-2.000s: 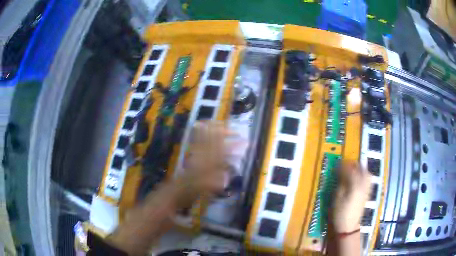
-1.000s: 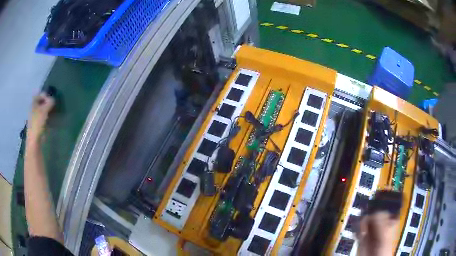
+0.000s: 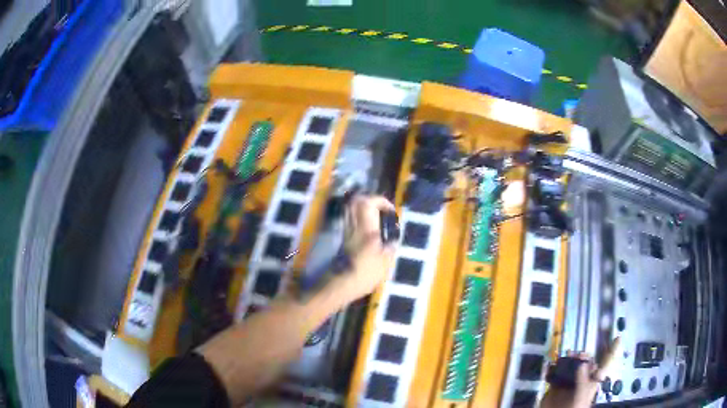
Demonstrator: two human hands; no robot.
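My left hand (image 3: 371, 235) is over the gap between the two orange trays, beside the right tray's left socket strip, with a black power adapter (image 3: 389, 227) in its fingers. My right hand (image 3: 575, 392) is low at the right, partly cut off by the lower edge, holding a black adapter (image 3: 564, 370) at the right tray's right strip. The right tray (image 3: 500, 311) has adapters in its far sockets on both sides and a green connector board (image 3: 469, 339) in its middle. The left tray (image 3: 279, 84) bears a blurred heap of black adapters and cords (image 3: 211, 271).
A blue crate (image 3: 60, 76) is at the upper left, cut off by the edge. A blue stool (image 3: 506, 64) stands on the green floor beyond. A grey plate with round holes (image 3: 638, 319) lies right of the trays. A grey box-shaped machine (image 3: 638, 119) stands at the upper right.
The view has swung back to the right. My left hand has moved from the green bench to between the trays, with an adapter. My right hand has moved to the right tray's right strip, holding an adapter.
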